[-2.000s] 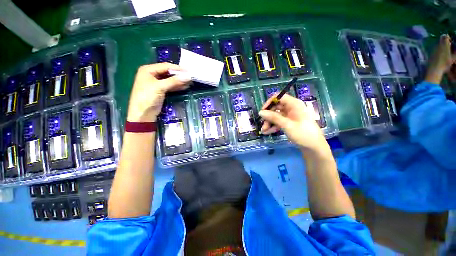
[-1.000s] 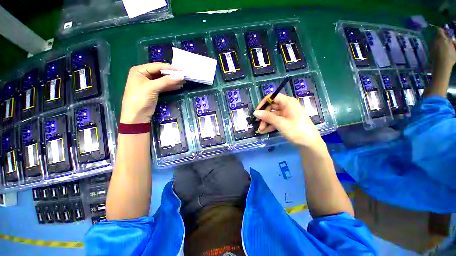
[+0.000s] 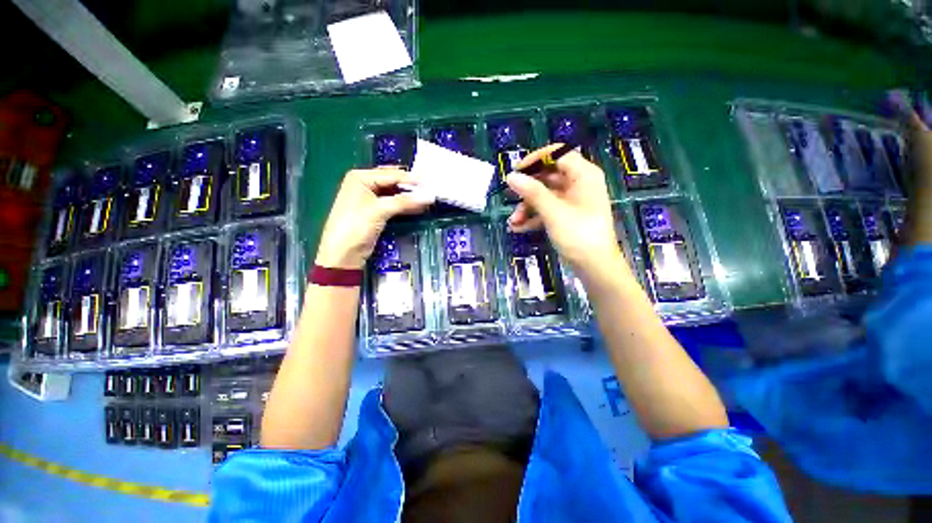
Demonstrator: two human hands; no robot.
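Note:
My left hand [image 3: 370,212], with a dark red band at the wrist, holds a white sticker sheet [image 3: 455,176] above the middle tray [image 3: 429,338]. My right hand [image 3: 557,204] holds thin dark tweezers [image 3: 550,159] with a yellowish part near the fingers. Their tip end is by the sheet's right edge; whether they touch it I cannot tell. Dark phone units [image 3: 392,283] with purple tops and white labels lie in two rows in the tray. My hands and the sheet partly cover several units. Any small sticker is too small to see.
A tray of similar units [image 3: 251,182] is at left. Another tray [image 3: 807,194] is at right, some units under pale covers. A person's blue sleeve [image 3: 899,337] is beside it. A spare white sheet [image 3: 370,47] lies on an empty tray at the back. Black parts [image 3: 151,425] sit low at left.
My right hand and the tweezers have moved from above the front-row units up and left to the sheet's edge. The camera view has shifted. The other person's arm has moved.

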